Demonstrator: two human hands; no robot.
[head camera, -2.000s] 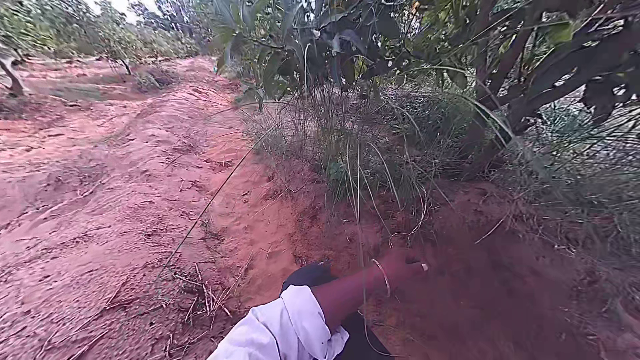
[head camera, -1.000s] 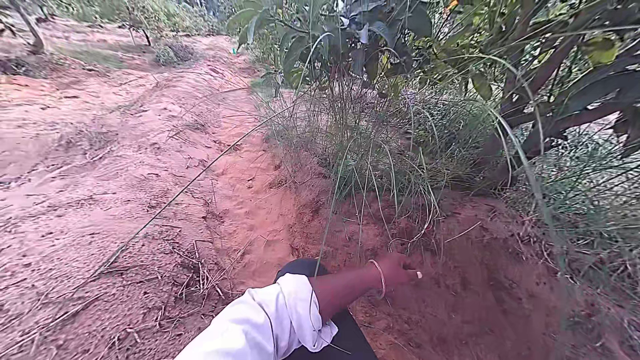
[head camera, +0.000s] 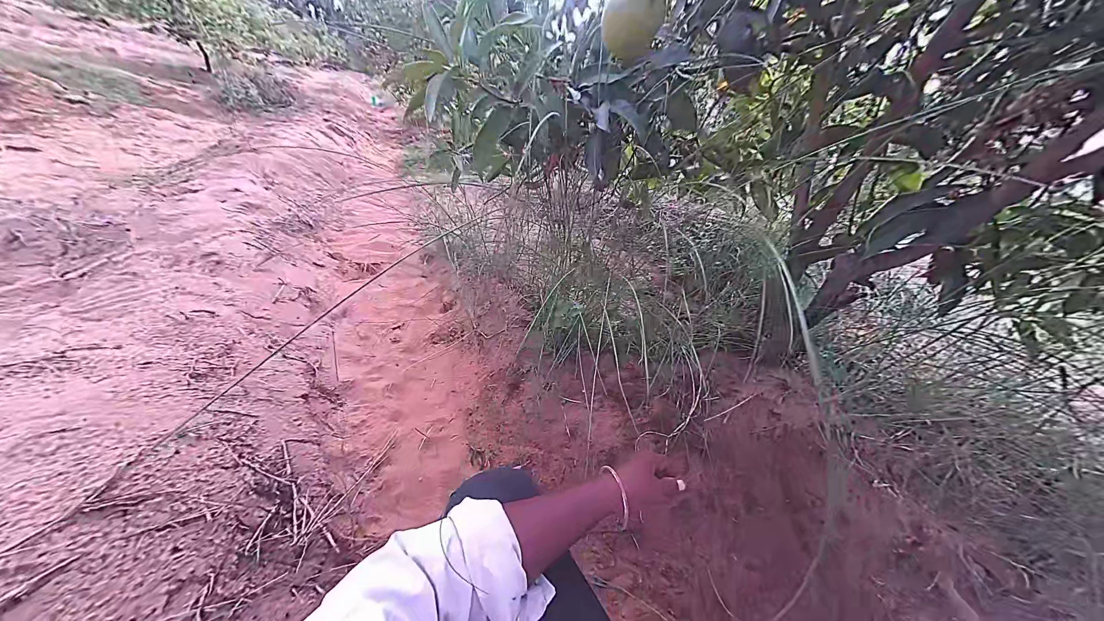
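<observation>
My left hand (head camera: 651, 485) reaches in from the lower left, back of the hand up, low over the red soil bank (head camera: 742, 492). A light bangle (head camera: 619, 498) circles its wrist, below a rolled white sleeve (head camera: 431, 565). One pale nail shows at its right side; the other fingertips are hidden, so whether they hold anything cannot be told. Just above the hand, thin blades hang from a grass clump (head camera: 595, 319). My right hand is out of view. My dark-clothed knee (head camera: 496, 487) is beneath the left forearm.
A leafy tree with forked branches (head camera: 914, 233) rises at the right, and a round yellowish fruit (head camera: 632, 26) hangs at the top. Dry twigs (head camera: 293, 500) lie left of the knee. A long thin stem (head camera: 302, 332) crosses the furrowed ground.
The view has shifted somewhat, bringing the hanging fruit into sight at the top. My left hand stays low by the soil bank under the grass clump.
</observation>
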